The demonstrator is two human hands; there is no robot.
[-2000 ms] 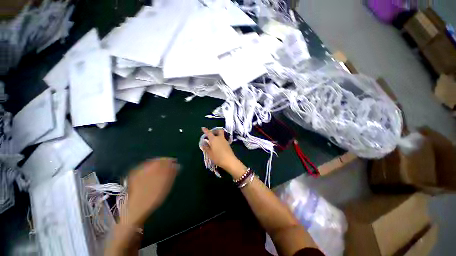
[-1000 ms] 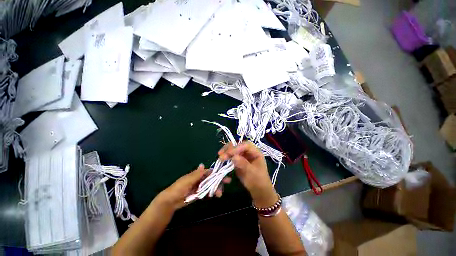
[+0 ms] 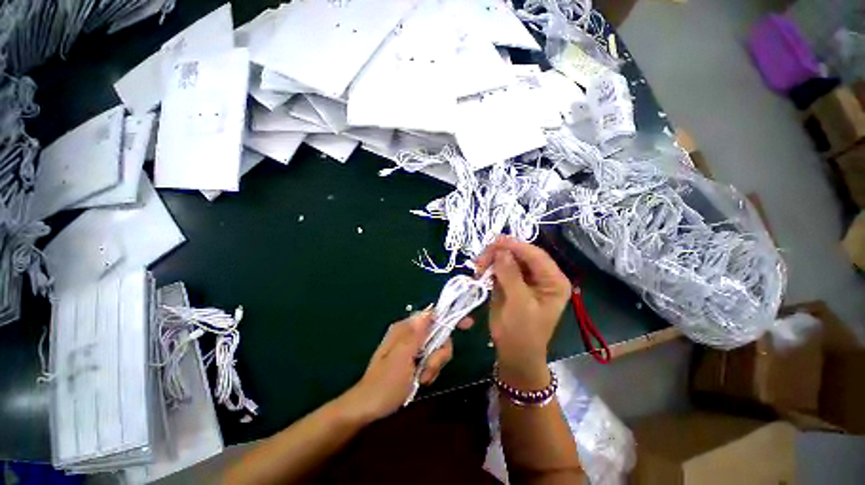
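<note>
A hank of thin white cable [image 3: 455, 301] is held between my two hands above the table's near edge. My left hand [image 3: 403, 358] grips the lower part of the hank. My right hand [image 3: 522, 284] pinches its upper end with thumb and fingers. A loose pile of white cables [image 3: 488, 204] lies on the green tabletop just beyond my right hand. White panels [image 3: 199, 123] lie overlapped across the back and left of the table. A panel stack [image 3: 102, 369] with lined faces is at the near left.
A clear bag of cables [image 3: 692, 256] bulges at the right table edge. A red strap [image 3: 590, 327] hangs beside my right wrist. Another cable hank [image 3: 226, 355] lies by the panel stack. Cardboard boxes [image 3: 759, 379] and a purple container [image 3: 783, 52] are on the floor at right.
Both hands have moved a little right with the hank. My right hand has risen to the hank's upper end, and the hank's loops now show spread between the hands.
</note>
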